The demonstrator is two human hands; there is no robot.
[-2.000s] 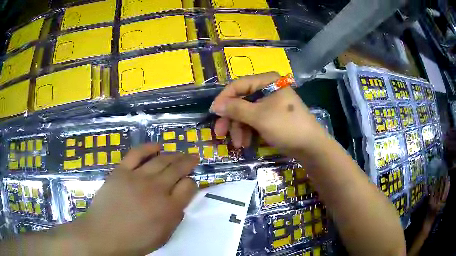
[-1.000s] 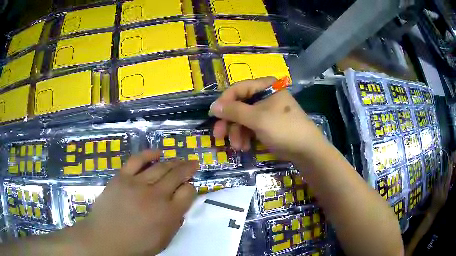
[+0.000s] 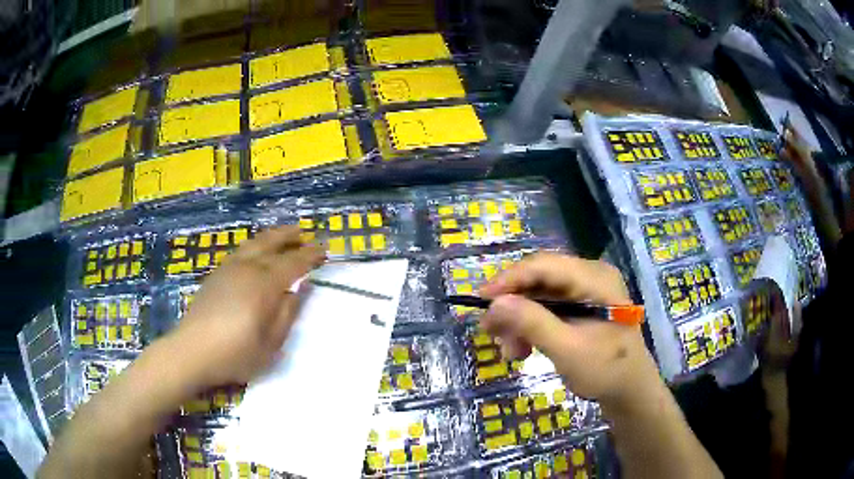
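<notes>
My left hand [image 3: 239,304] is over the left part of the tray, its fingers over the front boards and its thumb at the upper left edge of a white liner sheet [image 3: 314,384]. The liner carries a long dark strip [image 3: 351,289] and a small dark piece [image 3: 377,320]. My right hand [image 3: 566,327] holds black tweezers [image 3: 552,307] with an orange rear end, tip pointing left, right of the liner. Circuit boards with yellow pads [image 3: 479,223] sit in the clear tray [image 3: 417,210]. Whether the tips hold anything cannot be told.
A tray of large yellow-faced parts [image 3: 295,148] lies behind. Another tray of boards [image 3: 669,239] is at the right, with another person's hand [image 3: 805,159] near it. A pale sheet with grey bars [image 3: 44,360] lies at the left. A grey bar [image 3: 559,70] slants across the back.
My right hand and tweezers have moved from the back-row board towards me and right, and the tweezers now lie nearly level. The view has shifted, showing more of the liner and tray.
</notes>
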